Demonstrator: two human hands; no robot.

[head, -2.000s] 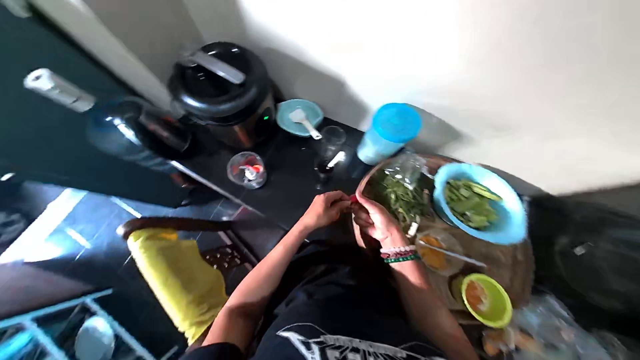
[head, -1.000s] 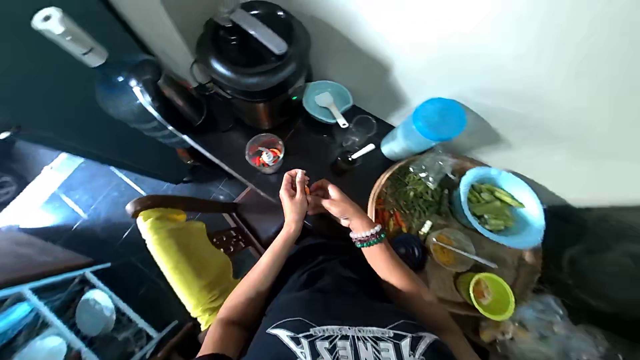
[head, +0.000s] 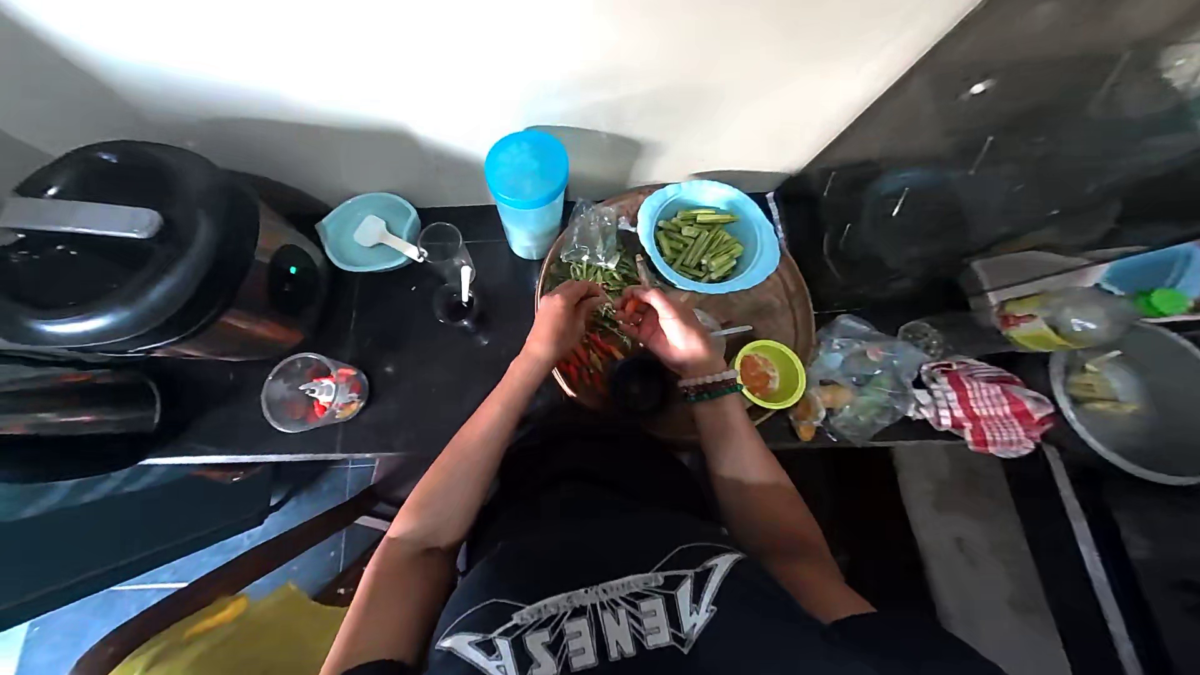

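Over a round wooden board (head: 786, 305), my left hand (head: 565, 325) is at the edge of a pile of green stems and red chillies (head: 592, 358); whether its fingers hold anything is unclear. Close beside it, my right hand (head: 677, 330) has small red pieces, apparently chilli, between its fingers. A clear plastic bag (head: 592, 234) lies behind the hands. At the back right of the board stands a light blue bowl (head: 771, 246) of cut green vegetables. The lime green bowl (head: 798, 380) with orange-red contents is right of my right wrist. A dark round object (head: 640, 382) sits below my hands.
To the left are an electric cooker (head: 272, 272), a clear blender cup (head: 314, 392) with red pieces, a light blue dish (head: 345, 246) with a white spatula and a glass (head: 444, 246). A blue-lidded container (head: 528, 192) stands behind. Plastic bags (head: 867, 366), a checked cloth (head: 989, 405) and a metal pan (head: 1134, 464) lie right.
The view has swung to the right. My hands have moved from beside the board to over the pile of stems and chillies on it.
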